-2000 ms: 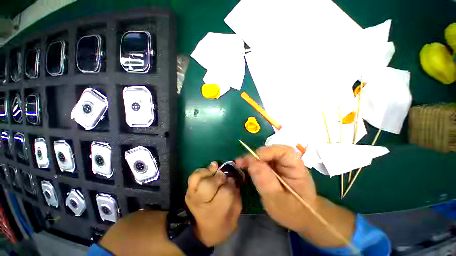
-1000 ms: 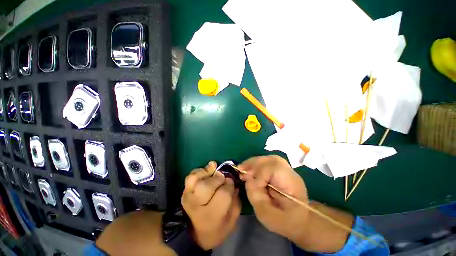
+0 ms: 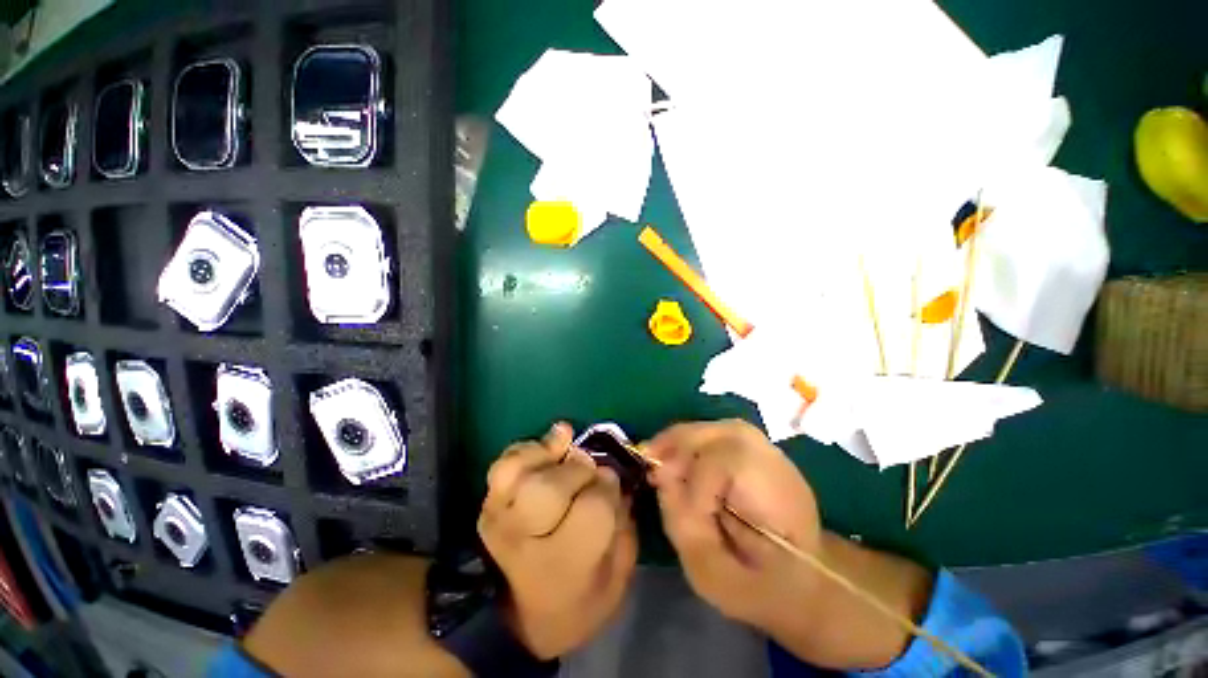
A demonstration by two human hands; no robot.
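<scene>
My left hand (image 3: pixel 559 543) holds a watch body (image 3: pixel 607 448) with a dark glossy face and silver rim, mostly hidden by the fingers, low in the middle of the view. My right hand (image 3: pixel 742 523) holds a bamboo stick (image 3: pixel 828 572) like a pen. The stick's tip is at the rim of the watch body, partly covered by my right fingers. Its long end runs back over my right wrist towards the lower right. The two hands are close together.
A black slotted foam tray (image 3: pixel 444 305) with watch bodies lies at left. White wipes (image 3: pixel 821 146) lie at centre right, with several bamboo sticks (image 3: pixel 956 318) on them. An orange stick (image 3: pixel 694 281), yellow-orange bits (image 3: pixel 670 322), a brown ribbed block (image 3: pixel 1155 338) and a yellow object (image 3: pixel 1175 159) are nearby.
Two seconds ago the stick's tip was raised clear of the watch body; now it is down at the rim. My right hand has closed in on my left. The view has shifted slightly.
</scene>
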